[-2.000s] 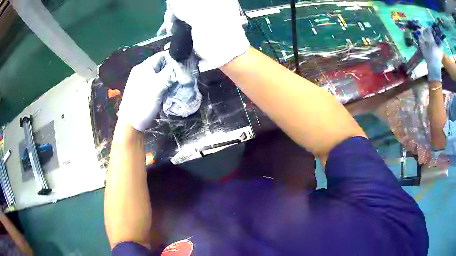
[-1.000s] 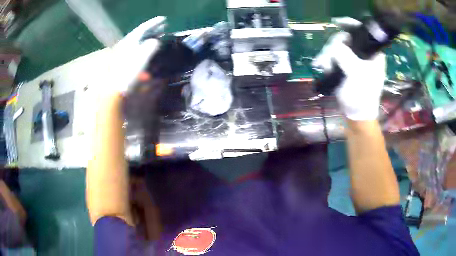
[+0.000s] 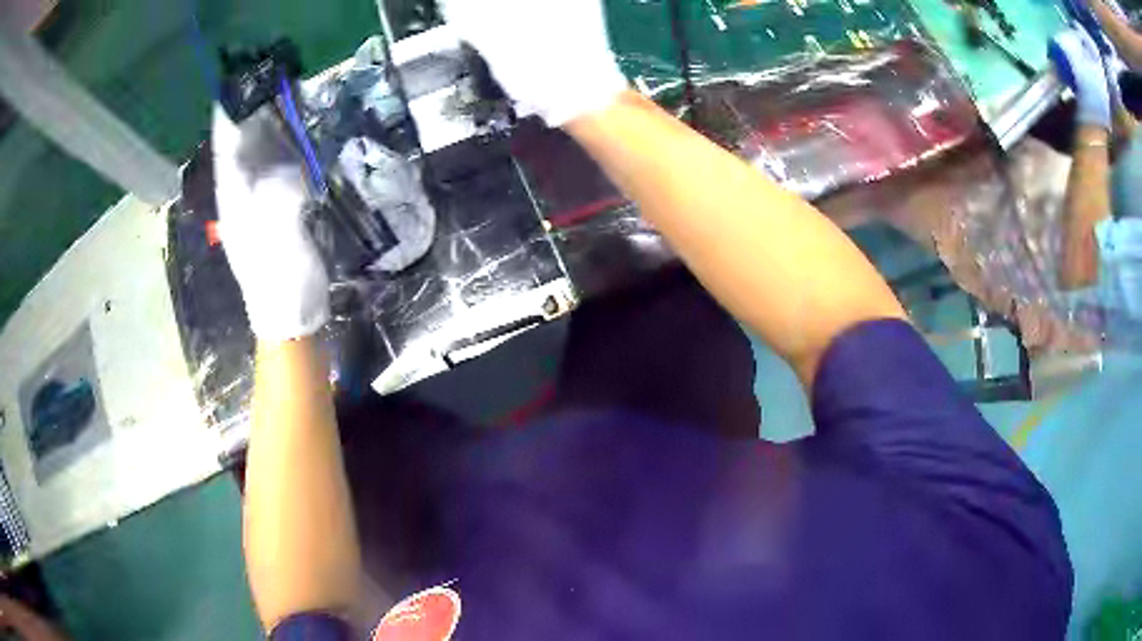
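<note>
My left hand [image 3: 273, 232], in a white glove, is closed around a long dark bar-shaped unit [image 3: 301, 135] with a black block at its upper end and a blue stripe. Its lower end lies over a crumpled white cloth [image 3: 403, 200] on the shiny black mat [image 3: 482, 232]. My right hand [image 3: 539, 56], also gloved, is at the top edge beside the grey-silver box [image 3: 438, 94]. Its fingers are partly cut off or hidden, so I cannot tell whether it holds anything.
A pale board [image 3: 138, 363] at left bears a grey picture sheet [image 3: 65, 407]. A silver-white slotted strip [image 3: 476, 336] lies at the mat's front edge. A blue-grey rag [image 3: 363, 100] is beside the box. A black cable hangs right of centre. Another person's gloved hand [image 3: 1087, 82] is at far right.
The silver-dark bar that lay on the picture sheet is gone from it. My left hand now holds a bar-shaped unit. My right hand has moved left from beyond the box; the black tool is no longer visible.
</note>
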